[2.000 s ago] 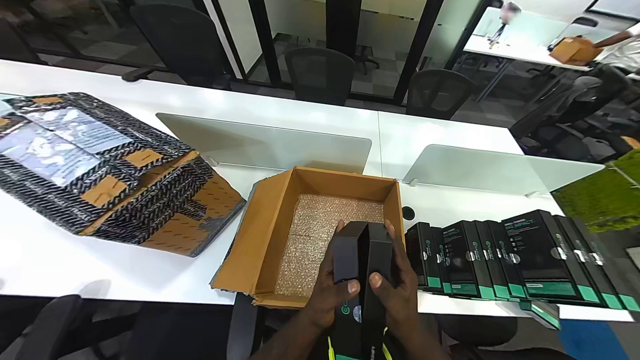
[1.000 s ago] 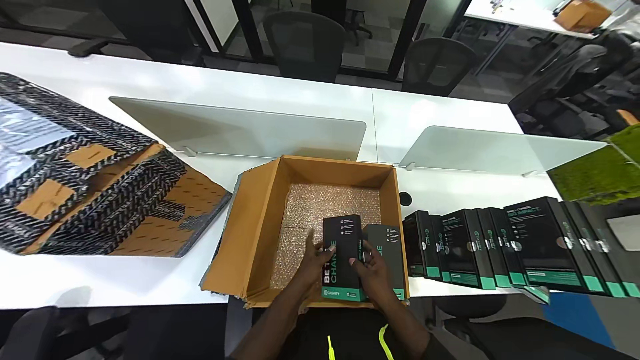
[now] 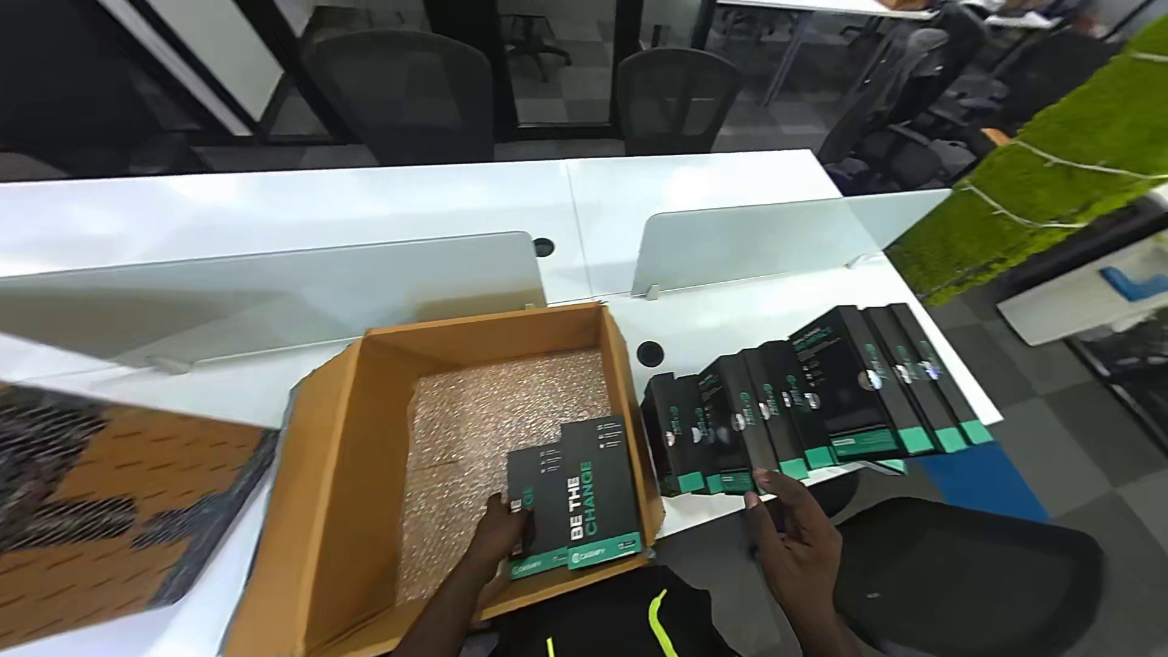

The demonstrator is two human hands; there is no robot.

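Two flat black product boxes with green bands lie side by side inside an open cardboard carton (image 3: 339,493), over bubble wrap (image 3: 511,392). My left hand (image 3: 502,531) grips the left edge of the left black box (image 3: 540,493); the right black box (image 3: 602,484) overlaps it slightly. Outside the carton, my right hand (image 3: 792,538) has its fingers apart, fingertips near the lower end of a row of upright black boxes (image 3: 725,411); whether they touch it is unclear. Larger black boxes (image 3: 844,383) stand at the row's right end.
A carton wrapped in printed tape (image 3: 137,511) lies at the left. Glass dividers (image 3: 411,278) (image 3: 766,242) stand along the white table (image 3: 456,196). A black chair (image 3: 967,584) is at the lower right, with more chairs (image 3: 680,96) behind the table.
My right hand has left the boxes in the carton and moved right to the upright row. The left hand remains at the left box. The view has swung right.
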